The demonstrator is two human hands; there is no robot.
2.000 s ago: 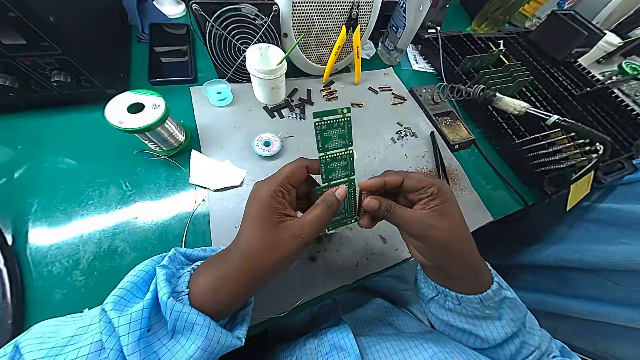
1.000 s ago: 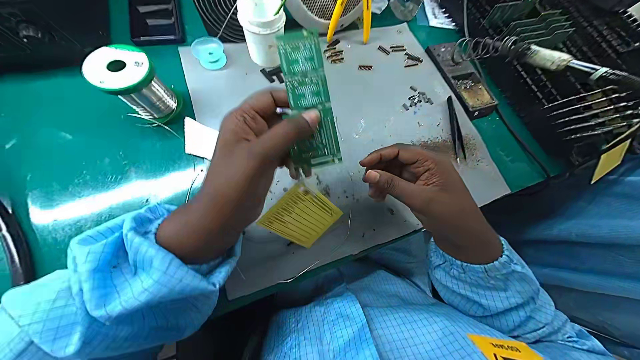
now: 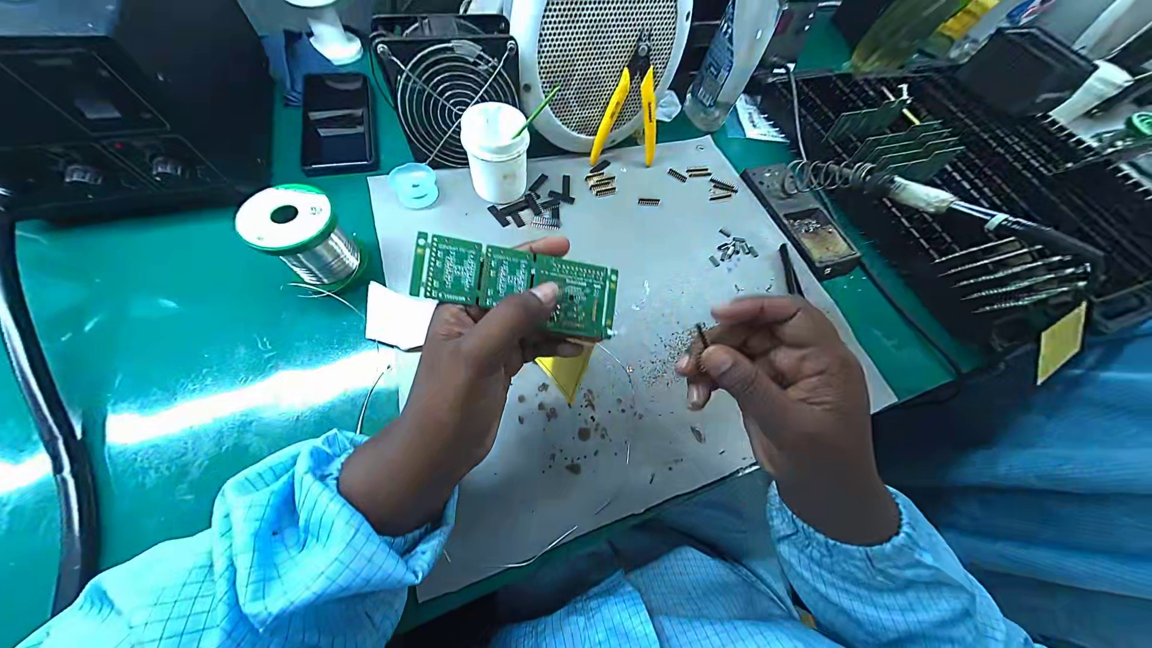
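Observation:
My left hand [image 3: 490,346] grips a green printed circuit board panel [image 3: 513,281] of joined sections, its thumb on the right-hand section. The panel lies nearly crosswise above a grey mat [image 3: 666,261]. Part of a yellow tag [image 3: 568,371] shows below that hand. To the right, my right hand [image 3: 774,369] pinches a small dark pin header [image 3: 702,337] between thumb and fingers, apart from the panel. Black headers [image 3: 533,205] and pin strips with brass-coloured pins [image 3: 601,182] are scattered at the mat's back, and small grey parts [image 3: 736,247] at its right.
A solder wire spool [image 3: 301,236] and white paper [image 3: 399,315] are at the left. Yellow-handled cutters [image 3: 628,108], a white bottle [image 3: 495,151] and a fan [image 3: 445,90] stand behind. At right are tweezers [image 3: 790,270], a soldering iron [image 3: 954,205] and a black rack [image 3: 990,135] holding boards.
The panel in my left hand has turned from upright to nearly crosswise. The yellow tag, in fuller view one second ago, is now mostly hidden. The camera view has shifted.

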